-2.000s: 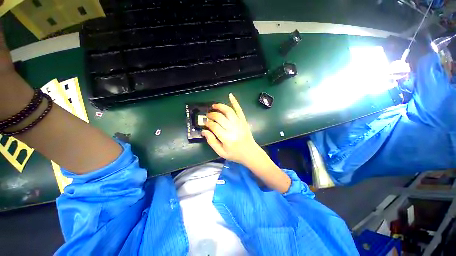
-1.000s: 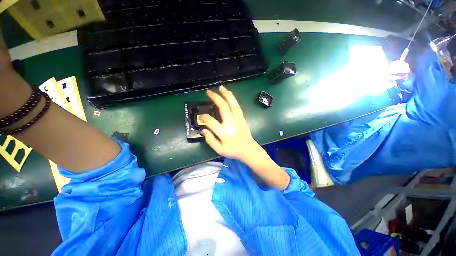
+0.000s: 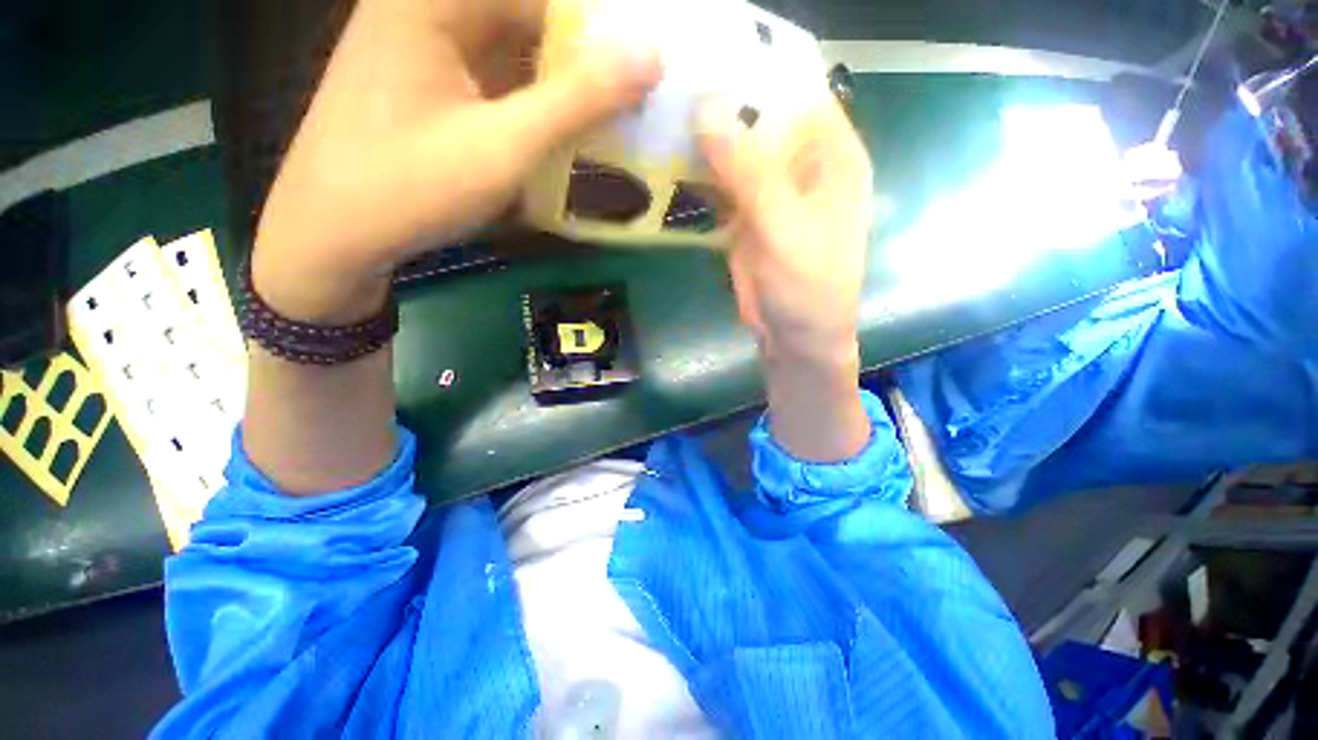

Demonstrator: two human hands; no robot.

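Observation:
My left hand point(image 3: 492, 130) and my right hand point(image 3: 795, 203) hold up a die-cut sheet point(image 3: 694, 87) on yellow liner, close to the camera. The sheet is blurred and overexposed, with white pieces and dark holes at its lower edge. My right fingertips touch its face; whether they pinch a piece I cannot tell. The black square fixture point(image 3: 578, 362) lies on the green bench below the hands, with a pale yellowish piece with a dark window at its centre.
White sticker sheets point(image 3: 152, 347) and a yellow liner skeleton point(image 3: 58, 419) lie at left. A tiny pale scrap point(image 3: 447, 377) lies left of the fixture. The hands hide most of the black tray. A neighbouring worker's blue sleeve point(image 3: 1070, 376) is at right, by a bright glare.
My left hand has brought the yellow sheet from the upper left to the centre. My right hand has left the fixture and risen to the sheet, now covering the tray and small black blocks.

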